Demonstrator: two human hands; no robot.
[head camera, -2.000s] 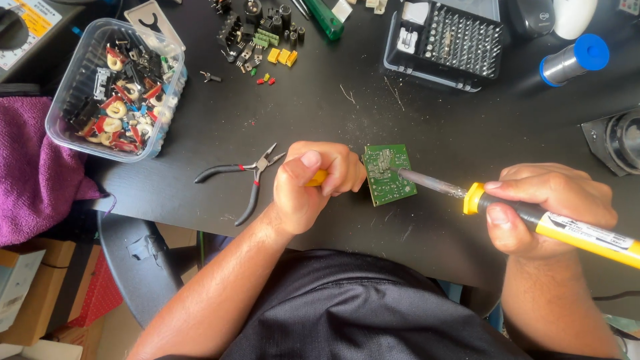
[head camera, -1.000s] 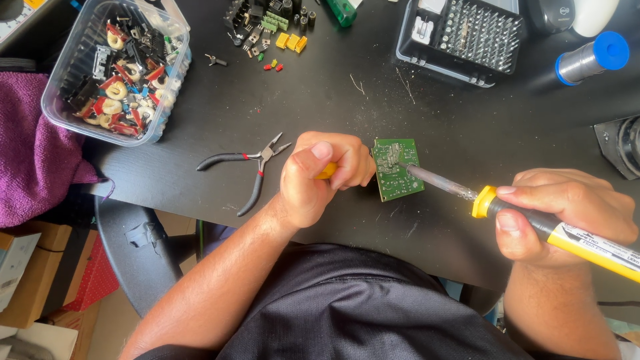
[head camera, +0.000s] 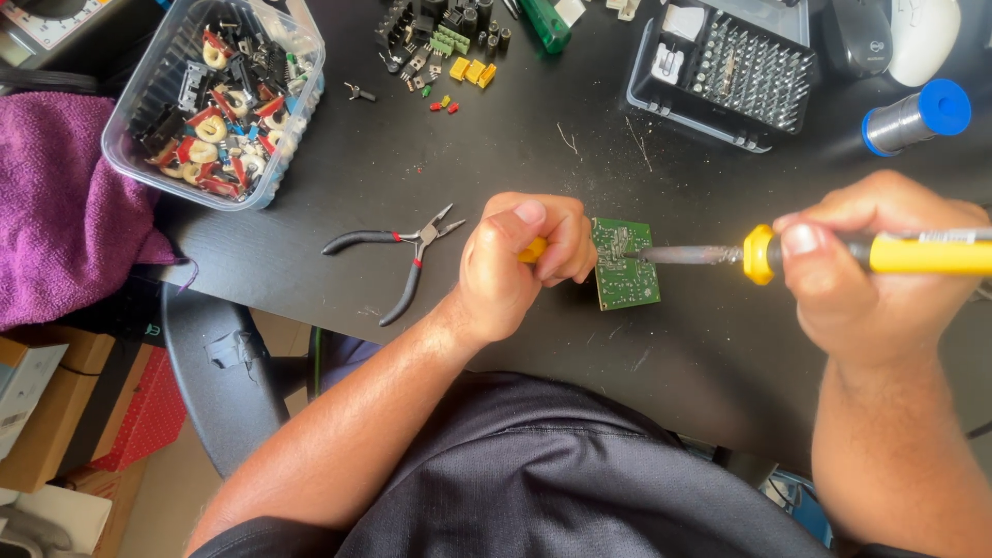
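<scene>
My left hand (head camera: 527, 260) is closed around a yellow-handled tool, of which only a bit of the handle shows; its working end is hidden. Right beside that hand, a green circuit board (head camera: 629, 283) is held up at the fingers' far side. My right hand (head camera: 868, 263) grips a soldering iron (head camera: 922, 254) with a yellow and black handle. The iron's metal barrel points left, and its tip is at the face of the board. Open on the desk, left of my left hand, lie needle-nose pliers (head camera: 422, 239) with black and red grips.
A clear plastic tub (head camera: 271, 174) of salvaged components stands at the left, by a purple towel (head camera: 70, 201). Loose yellow connectors (head camera: 471, 71) and other parts lie at the back. A screwdriver bit case (head camera: 744, 74) and a solder spool (head camera: 918, 116) are at the back right.
The soldering iron has swung from a slant to nearly level, its tip still at the board. My right hand has moved up with it. My left hand keeps its grip.
</scene>
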